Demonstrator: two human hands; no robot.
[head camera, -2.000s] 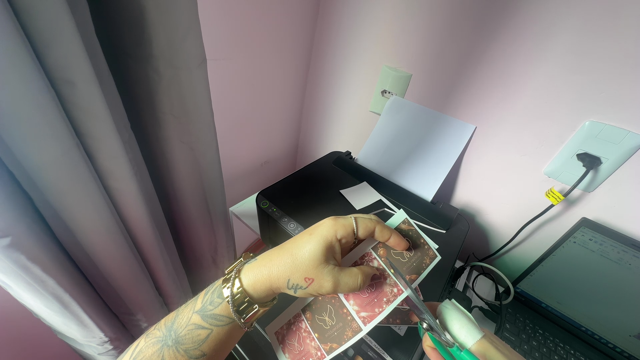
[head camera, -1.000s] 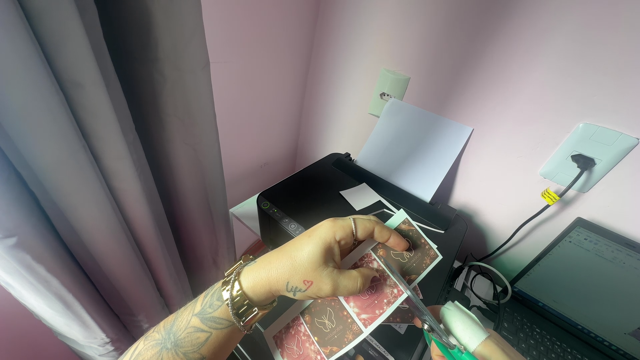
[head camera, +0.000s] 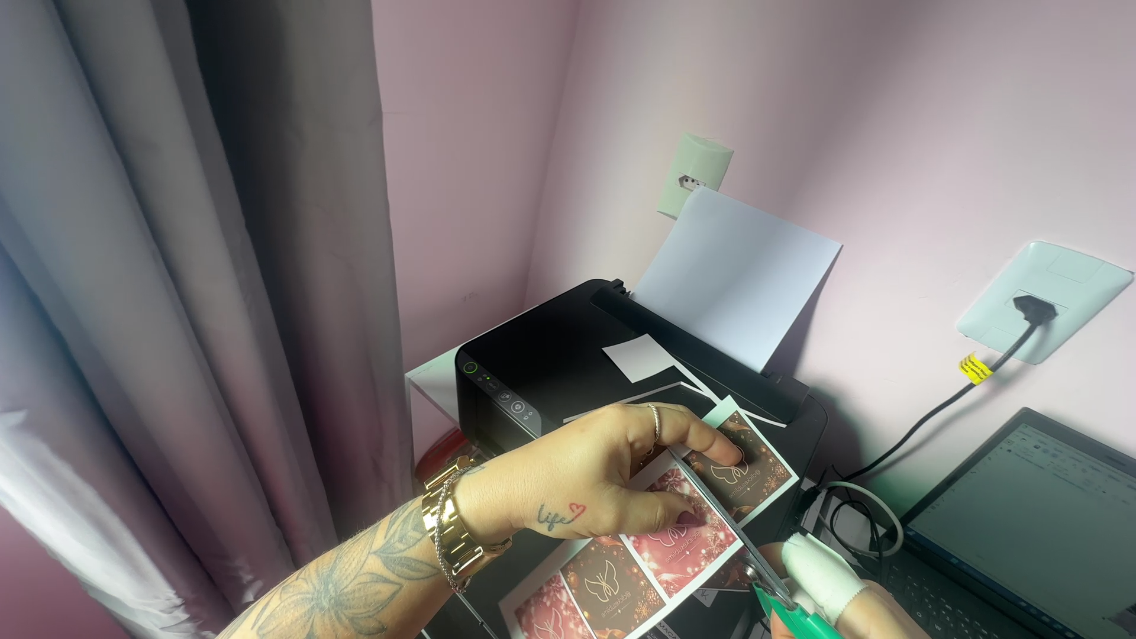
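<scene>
My left hand (head camera: 595, 475), with a ring and a gold watch at the wrist, pinches a printed card strip (head camera: 612, 586) of brown and pink squares with butterfly drawings. Its index finger rests on the brown end square (head camera: 745, 466), its thumb on the pink square beside it. My right hand (head camera: 834, 586), with a white wrap on a finger, grips green-handled scissors (head camera: 768, 577) at the lower right. The blades lie along the line between those two squares, and a gap shows there. The blade tips are partly hidden near my left fingers.
Beneath my hands stands a black printer (head camera: 541, 355) with white paper (head camera: 737, 275) upright at its back and a small white piece (head camera: 639, 358) on top. A laptop (head camera: 1021, 515) and cables (head camera: 874, 515) are at right, a plugged wall outlet (head camera: 1047, 302) above, and a grey curtain (head camera: 293, 266) at left.
The end square now stands tilted and apart from its pink neighbour along the blades, where before they lay side by side. My left hand has kept its hold.
</scene>
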